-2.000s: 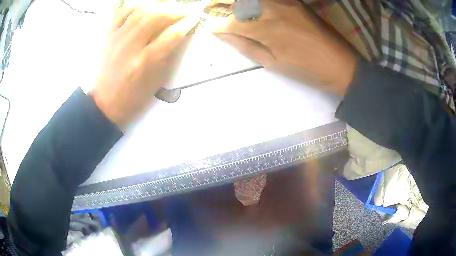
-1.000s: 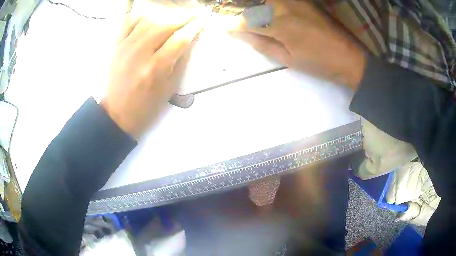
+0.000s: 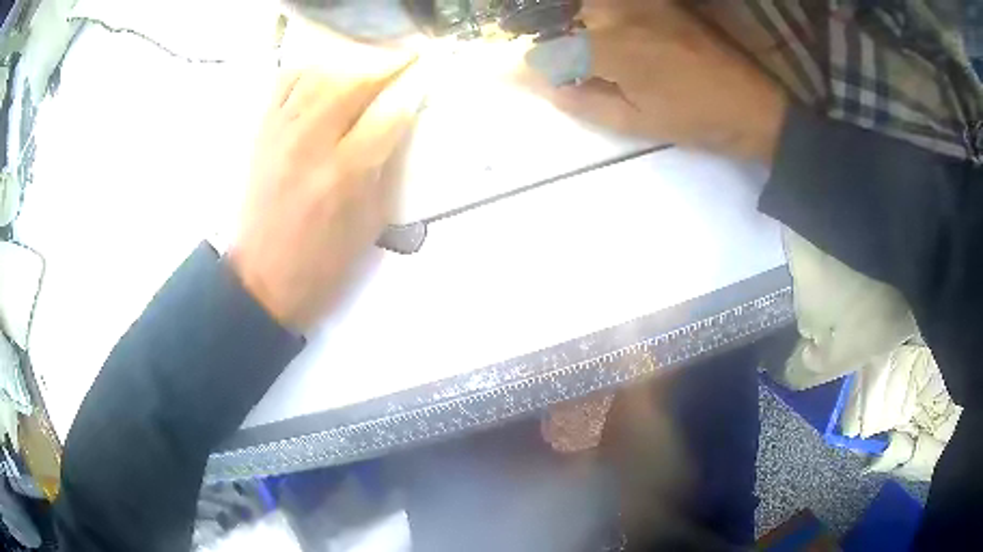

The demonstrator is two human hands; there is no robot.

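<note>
My left hand (image 3: pixel 323 173) lies flat at upper left, its fingertips reaching into the bright glare near the needle area (image 3: pixel 480 30). My right hand (image 3: pixel 679 81) is bent beside the needle area at upper right, with a grey patch on a finger. What its fingertips touch is lost in glare. Checked lining (image 3: pixel 884 70), tan with black, white and red lines, lies past my right hand and wrist. Dark machine parts show at the top edge between the hands. Any cloth under the fingertips cannot be made out.
The white table (image 3: pixel 517 291) has a dark slide-plate line with a rounded end (image 3: pixel 405 237). A grey measuring scale (image 3: pixel 507 390) runs along the near edge. A cream piece (image 3: pixel 846 313) hangs at right above a blue bin (image 3: pixel 803 408) of cream pieces on speckled floor.
The view has shifted, so the table and scale sit lower and further right. More dark machine parts show at the top. Both hands stay near the needle area.
</note>
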